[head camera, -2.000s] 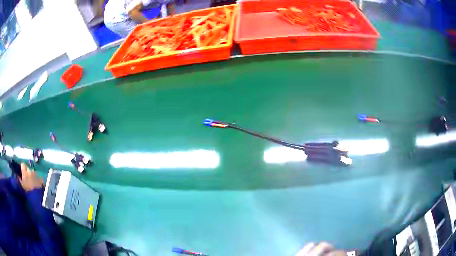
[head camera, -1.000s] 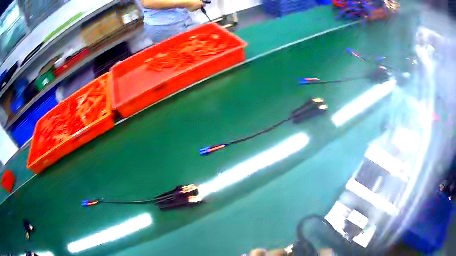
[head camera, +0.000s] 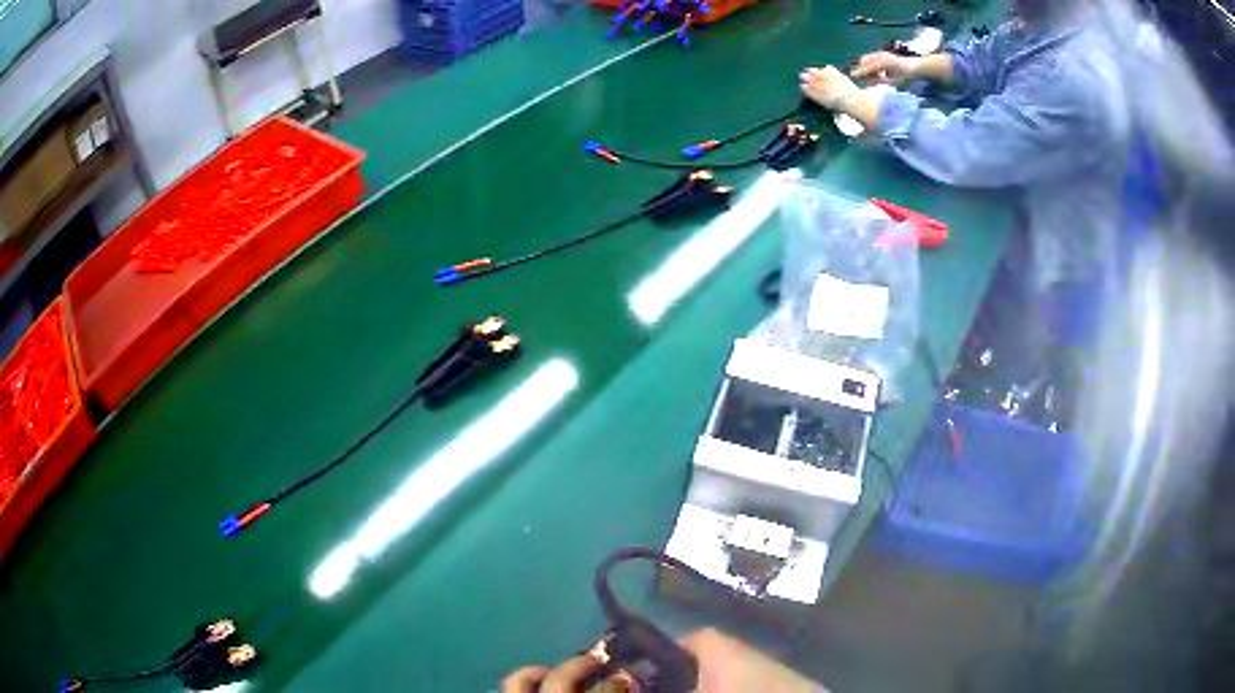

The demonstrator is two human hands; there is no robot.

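Note:
At the bottom edge, my right hand [head camera: 738, 663] is closed round a black electric screwdriver [head camera: 656, 658], whose cord loops up towards the feeder. The fingers of my left hand [head camera: 553, 676] are just left of it, cut off by the edge, on a cable assembly with a small copper-coloured end [head camera: 605, 654] showing. The rest of that assembly and the bit tip are hidden. The white and black screw feeder [head camera: 786, 440] stands beyond my right hand.
Several cable assemblies [head camera: 454, 372] lie along the green bench [head camera: 542, 474]. Orange-red trays [head camera: 203, 291] stand at the left. A clear bag [head camera: 851, 251] lies behind the feeder, and a blue bin [head camera: 989, 494] is at the right. Another person's hands [head camera: 833, 88] work at the far end.
The view has swung to the right. The feeder, bag, blue bin and neighbouring person are now clearly in view, and the trays have shifted left. More of my right hand and the screwdriver shows.

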